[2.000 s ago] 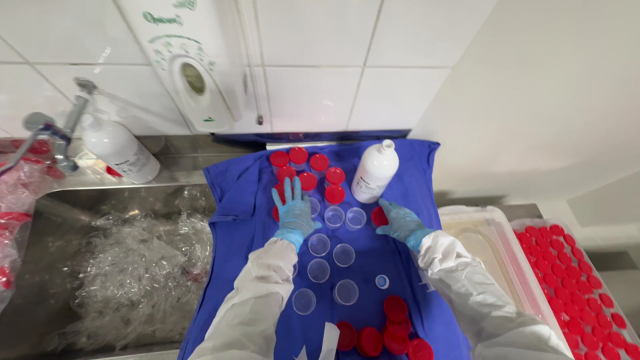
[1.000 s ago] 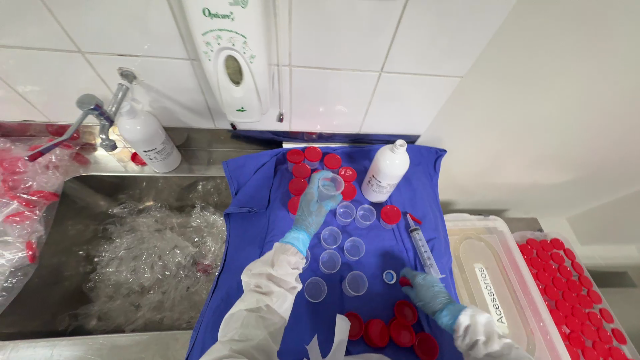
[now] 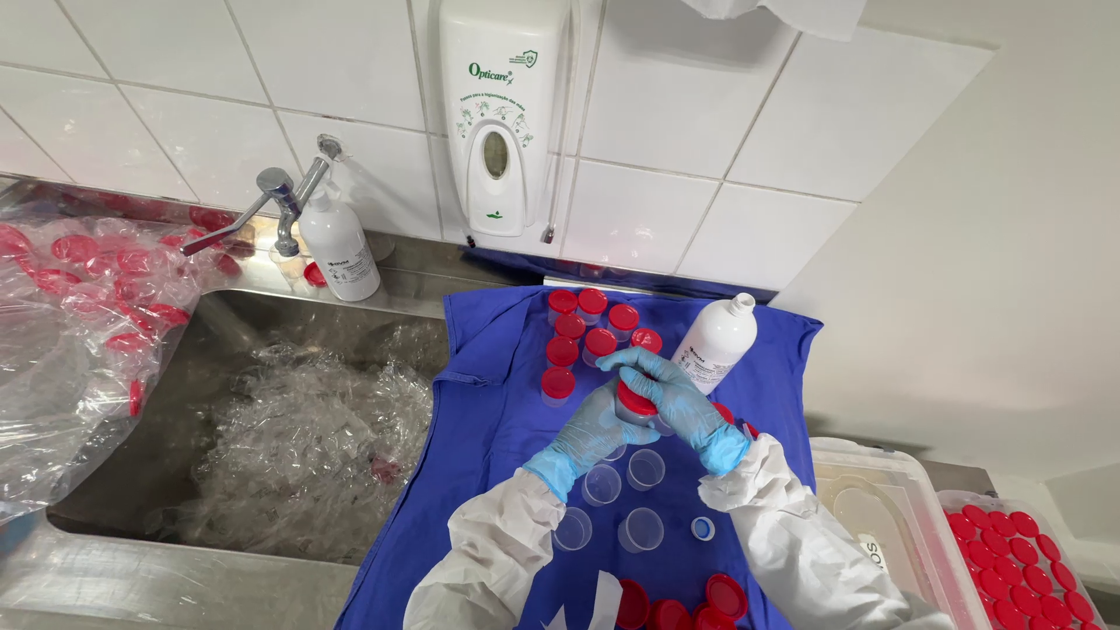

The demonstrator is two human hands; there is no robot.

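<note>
My left hand (image 3: 604,426), in a blue glove, holds a clear plastic specimen cup. My right hand (image 3: 678,394), gloved too, grips the red screw lid (image 3: 636,400) on top of that cup. Behind my hands, several lidded cups (image 3: 561,352) stand on the blue cloth (image 3: 499,402). A white plastic bottle (image 3: 715,341) stands uncapped just beyond my right hand. Nearer to me are several open, lidless cups (image 3: 641,529), a small blue-and-white cap (image 3: 703,528) and a pile of loose red lids (image 3: 724,598). The syringe is not visible now.
At left, a steel sink (image 3: 149,490) holds crumpled clear plastic (image 3: 297,446), with a bag of red-lidded cups (image 3: 87,297) beside it. A tap (image 3: 284,206) and second white bottle (image 3: 341,249) stand behind. At right are a plastic box (image 3: 927,507) and a tray of red-lidded cups (image 3: 1019,564).
My right hand has moved from near the loose lids up to my left hand, and a red lid now sits on the held cup, which was open one second ago.
</note>
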